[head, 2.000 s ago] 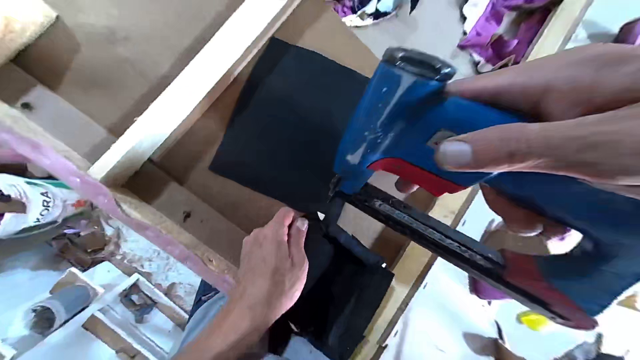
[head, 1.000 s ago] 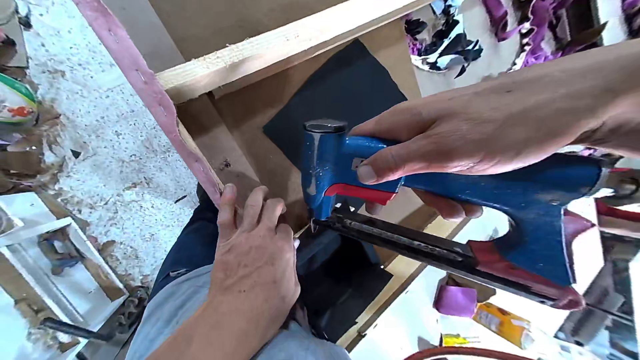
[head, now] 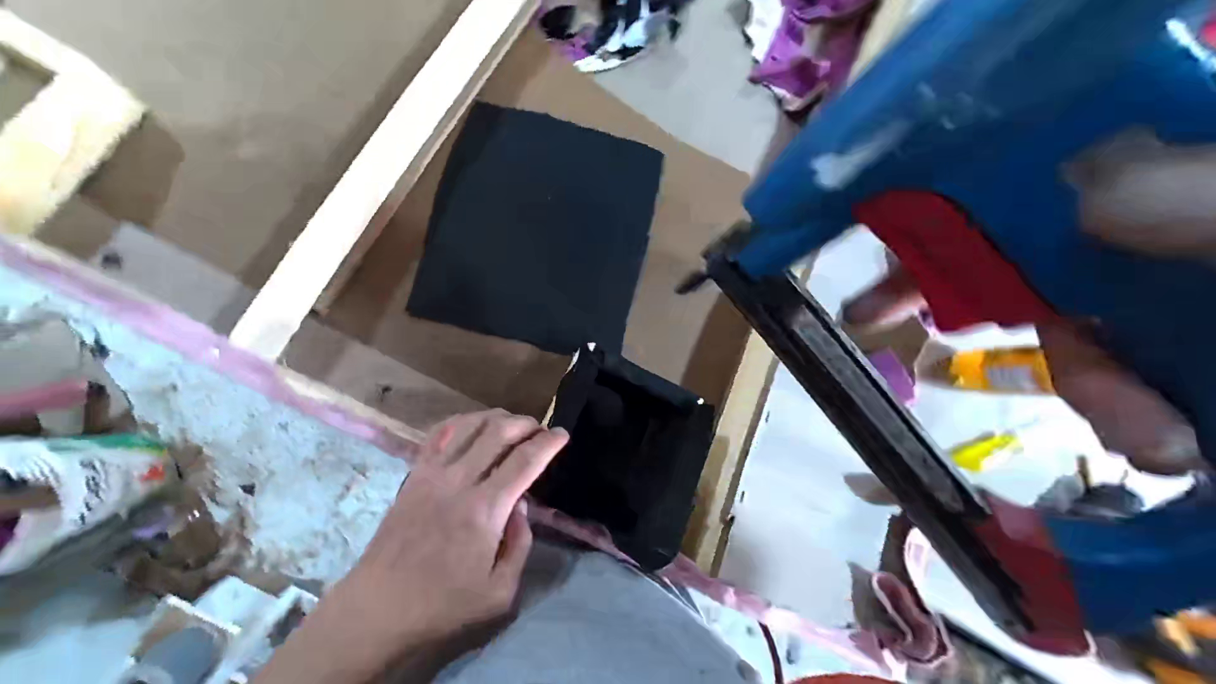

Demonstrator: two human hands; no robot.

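Note:
My left hand (head: 465, 513) rests at the near rail of a wooden frame, its fingertips at the left edge of a small black-lined box (head: 627, 446) in the frame's corner. My right hand (head: 1121, 380) grips a blue staple gun (head: 959, 199) with a red trigger and a long black magazine. The gun is close to the camera and blurred, its nose to the upper right of the box. A flat black sheet (head: 541, 223) lies on the brown panel inside the frame, just beyond the box.
A pale wooden crossbar (head: 380, 180) divides the frame. Pinkish fabric edging (head: 190, 342) runs along the near rail. Purple scraps (head: 807, 47) lie at the top. An orange container (head: 1002, 370) and a yellow object (head: 985, 450) are at the right, a printed bag (head: 85, 494) at the left.
The staple gun was down at the black-lined box and is now lifted off to the right, nearer the camera. My left hand has moved from the near rail onto the box's edge.

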